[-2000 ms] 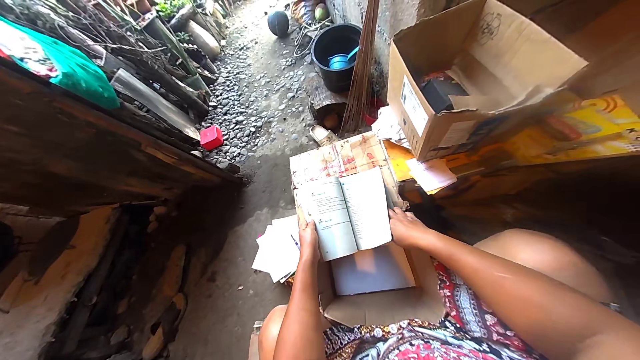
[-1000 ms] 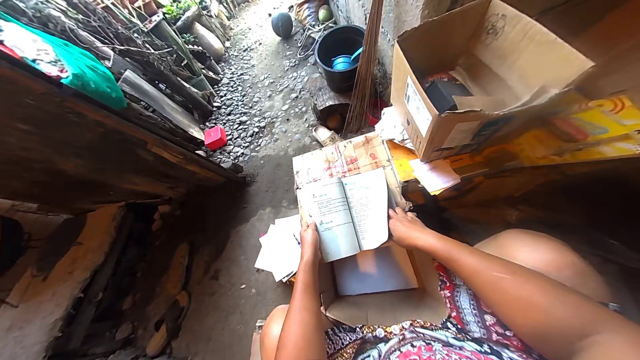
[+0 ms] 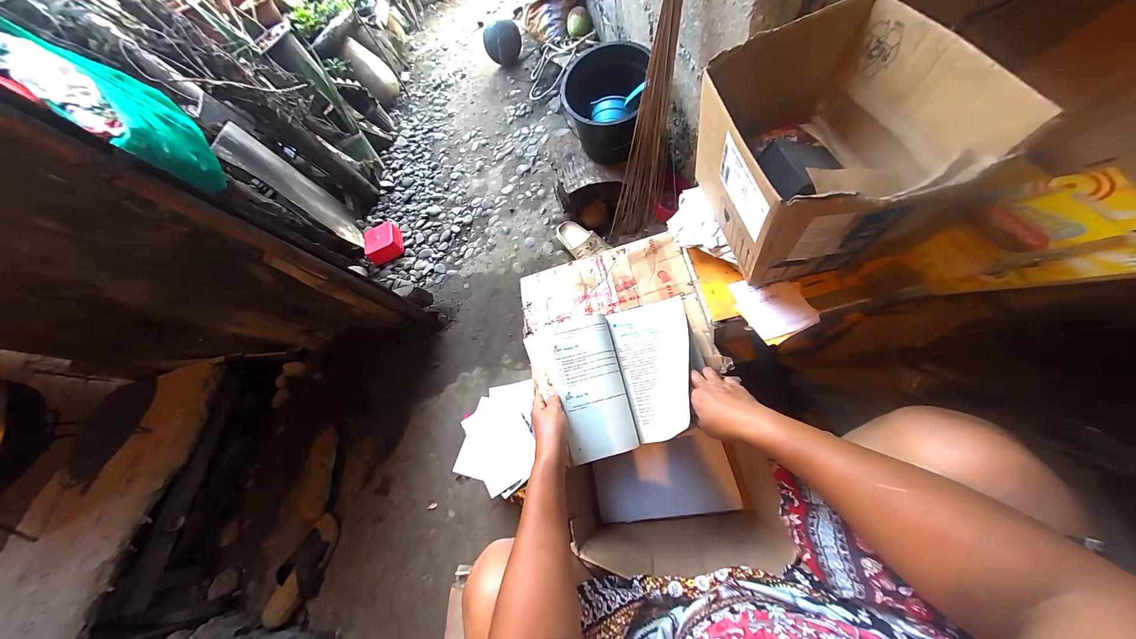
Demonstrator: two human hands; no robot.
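An open book (image 3: 612, 382) with printed pages lies tilted over a cardboard box (image 3: 683, 548) at my lap. My left hand (image 3: 548, 426) grips the book's left edge, its thumb on the page. At the right edge is my right hand (image 3: 721, 401), its fingers by the pages; part of its grip is hidden. Beneath the book, inside the box, a flat item with a glossy grey surface (image 3: 666, 484) shows. The box's raised flap (image 3: 612, 280), with red print, stands behind the book.
Loose white papers (image 3: 499, 439) lie left of the box. A larger open carton (image 3: 763, 213) holds a dark object at upper right, near more papers (image 3: 774, 309). Further off are a black bucket (image 3: 590, 133), a stick broom (image 3: 655, 115), a slipper (image 3: 581, 240) and a red container (image 3: 383, 242).
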